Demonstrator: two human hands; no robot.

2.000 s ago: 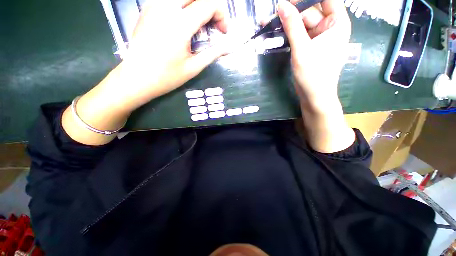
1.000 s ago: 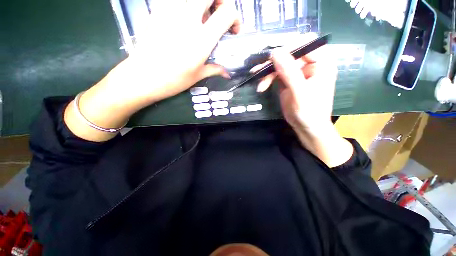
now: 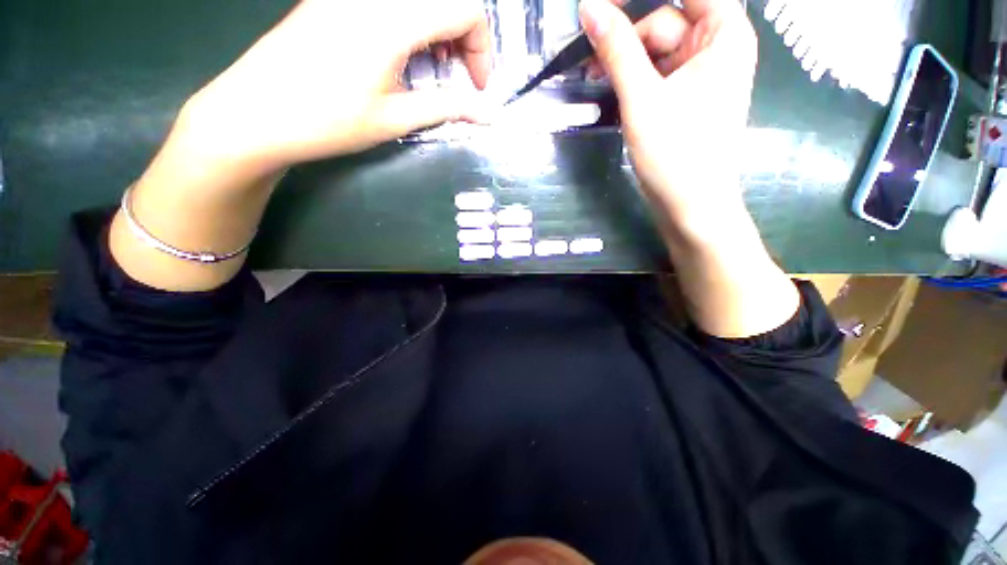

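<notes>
My right hand (image 3: 690, 105) holds the black tweezers (image 3: 558, 63), tips pointing down-left at the lower edge of the printed panel strip (image 3: 565, 114). My left hand (image 3: 353, 83) lies on the strip's left part, thumb and fingertips close to the tweezer tips. Nothing can be seen gripped in it. Glare and both hands hide much of the strip, and whether a sticker is at the tips cannot be told. White oval stickers (image 3: 513, 234) lie in short rows near the table edge below.
A smartphone in a light blue case (image 3: 908, 138) lies at the right. Fanned white tabbed pieces (image 3: 845, 44) are at the upper right. A white round object (image 3: 972, 235) and a red-and-white item (image 3: 986, 140) are at the right edge. Cardboard (image 3: 939, 342) is below the table.
The tweezers have moved from the oval stickers up to the strip's lower edge. The top sticker of the right column is gone. My left thumb is now near the tips.
</notes>
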